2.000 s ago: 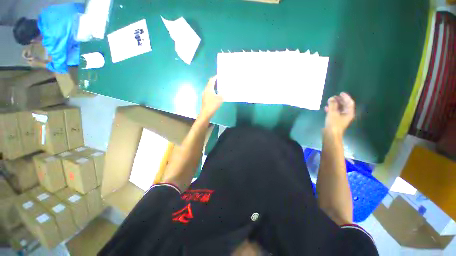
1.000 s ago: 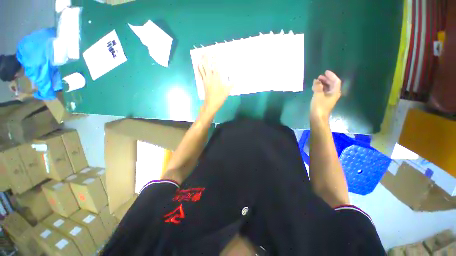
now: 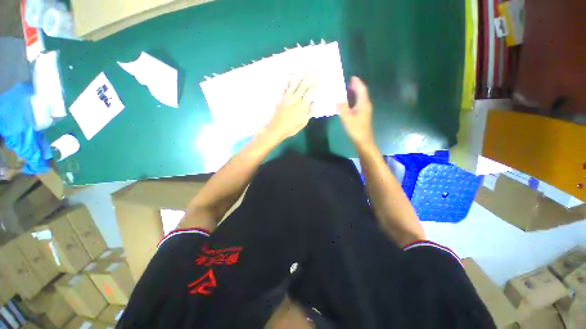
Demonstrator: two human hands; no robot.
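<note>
A row of white retail boxes (image 3: 250,96), looking like one white block, lies slightly tilted on the green bench. Small hang tabs stand like teeth along its far edge. My left hand (image 3: 294,108) lies on top of the row, right of its middle, with the fingers spread. My right hand (image 3: 355,109) is upright at the row's right end, touching or very near it, with thumb and fingers apart. The single boxes cannot be told apart because of glare.
A printed sheet (image 3: 96,106), loose white paper (image 3: 156,76) and a white roll (image 3: 65,146) lie left on the bench (image 3: 398,71). Tan cardboard (image 3: 135,13) is at the far side. An open carton (image 3: 138,218) stands below left, a blue stool (image 3: 446,193) below right. A person's blue sleeve (image 3: 22,128) shows left.
The view has shifted, with bench items appearing further left. My left hand has moved from the row's left end onto its top, further right. My right hand has come in to the right end.
</note>
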